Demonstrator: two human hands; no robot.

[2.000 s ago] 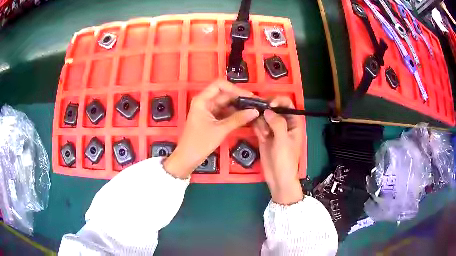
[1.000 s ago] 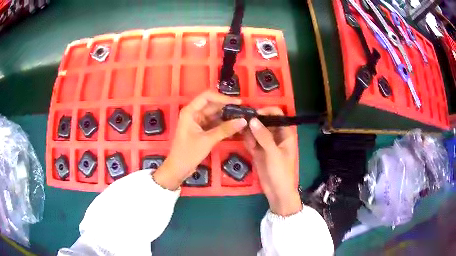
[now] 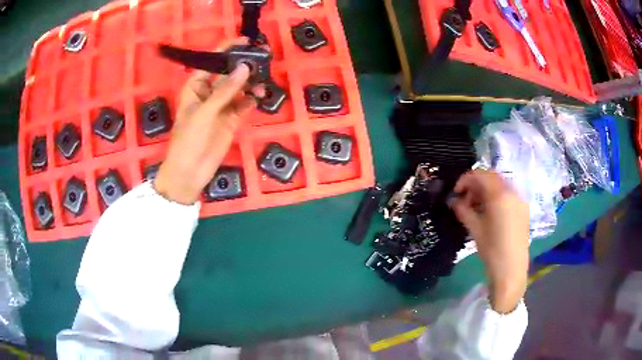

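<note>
My left hand [image 3: 204, 123] is over the orange-red tray [image 3: 120, 74], pinching a dark watch body [image 3: 248, 62] with one black strap half [image 3: 193, 58] pointing left. My right hand [image 3: 496, 221] is blurred, with fingers bent at the right side of the black strap pile [image 3: 440, 140]. Whether it grips a strap cannot be told. Shiny buckles [image 3: 412, 232] show at the pile's near part. Several dark watch bodies [image 3: 279, 162] lie in the tray pockets. Another watch with a black strap [image 3: 251, 14] is cut off at the top edge.
A loose black strap piece [image 3: 364, 214] lies between tray and pile. Clear plastic bags [image 3: 531, 158] are right of the pile, another [image 3: 10, 260] at the left edge. A raised second tray [image 3: 567, 60] is at upper right. A silver watch body [image 3: 75, 41] sits upper left.
The view has shifted right. My right hand has left the watch and moved to the strap pile. My left hand keeps the watch, whose strap now points left instead of right.
</note>
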